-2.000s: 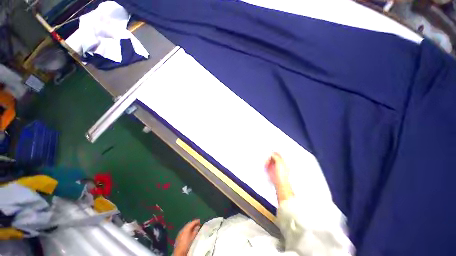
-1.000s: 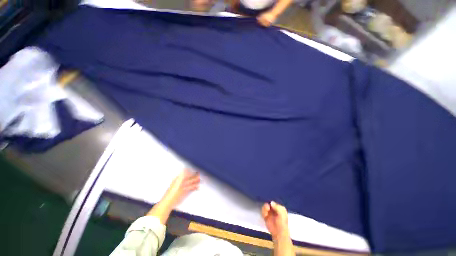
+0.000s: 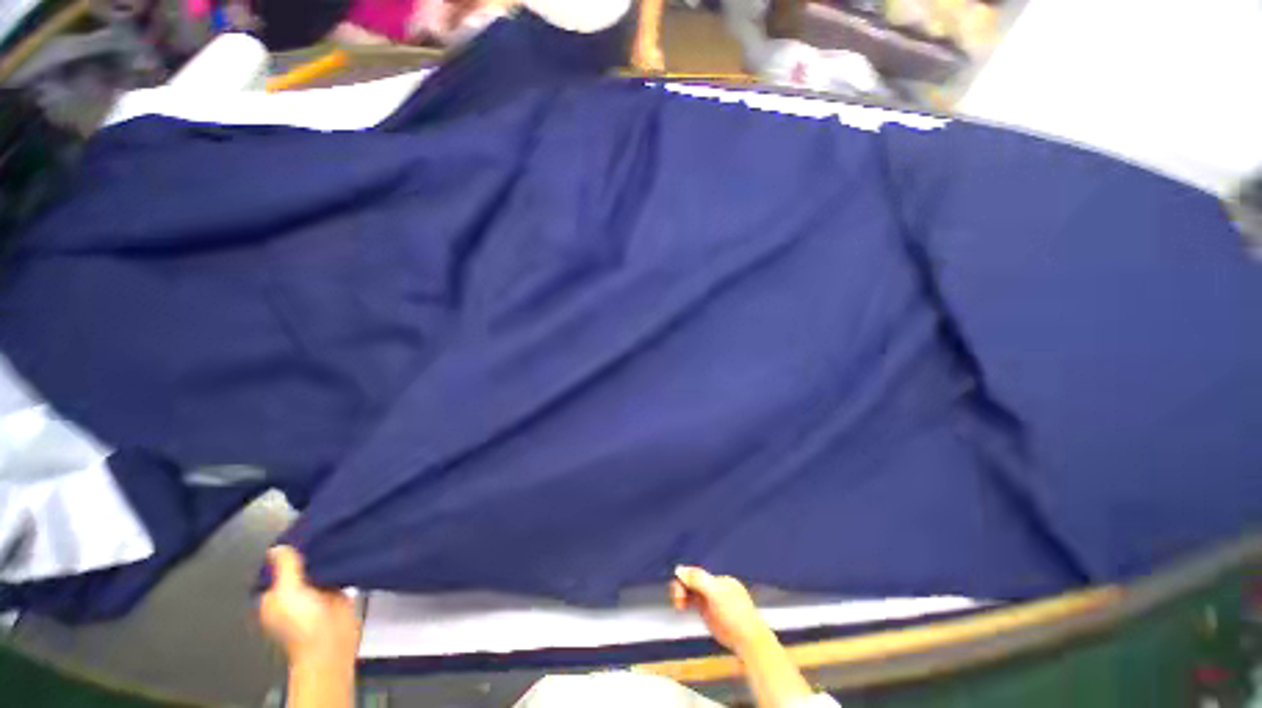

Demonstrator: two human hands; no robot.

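Observation:
The navy fabric (image 3: 664,346) covers most of the long table, with diagonal folds running from its near left corner. My left hand (image 3: 312,616) grips the navy edge at the lower left and pulls up a gathered corner. My right hand (image 3: 713,604) pinches the near navy edge at bottom centre. White fabric (image 3: 485,625) shows as a strip below the navy edge. The wooden stick (image 3: 886,647) lies along the near table rim, right of and behind my right wrist.
A crumpled white heap (image 3: 62,491) lies with navy cloth at the left table end. The grey tabletop (image 3: 180,629) shows beside it. Across the table, a person's arm (image 3: 648,35) is at the far edge. Green floor shows at both lower corners.
My left hand has moved left and taken hold of the navy edge. The navy fabric has been drawn nearer, covering more white. The far person's side of the navy is lifted. The view has turned.

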